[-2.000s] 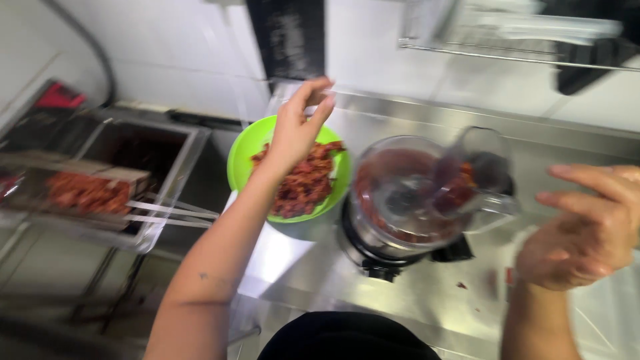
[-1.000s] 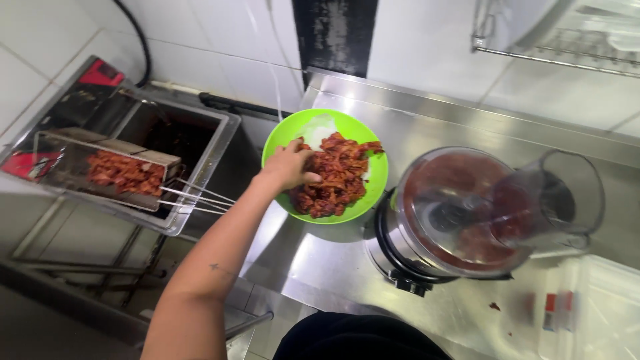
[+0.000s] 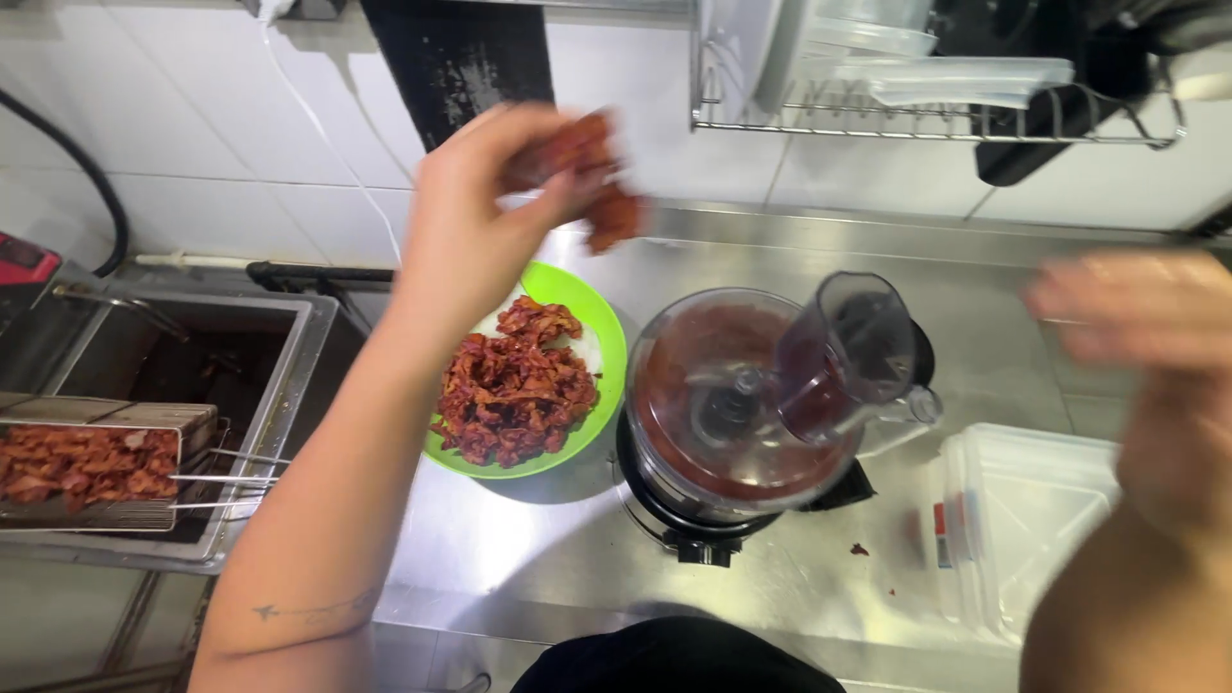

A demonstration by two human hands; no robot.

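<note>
My left hand (image 3: 510, 183) is raised above the back of the green bowl, blurred, its fingers closed on a clump of fried reddish-brown meat pieces (image 3: 611, 188). More such pieces (image 3: 515, 395) are heaped in the lime-green bowl (image 3: 608, 385), over something white, perhaps paper. Right of the bowl stands a food processor (image 3: 741, 414) with its clear lid on, a reddish coating inside and a feed tube (image 3: 847, 356). My right hand (image 3: 1136, 308), also blurred, hovers at the far right above the steel counter, with nothing seen in its fingers.
A deep fryer (image 3: 207, 366) stands at the left, a wire basket (image 3: 91, 472) of similar pieces on it. Clear plastic containers (image 3: 1030, 520) lie at the right front. A wire dish rack (image 3: 924, 125) hangs at the upper right. Small crumbs (image 3: 859, 550) dot the counter (image 3: 568, 568).
My left hand, which was in the green bowl a second ago, has risen from it with a clump of pieces. My right hand is back in view at the right.
</note>
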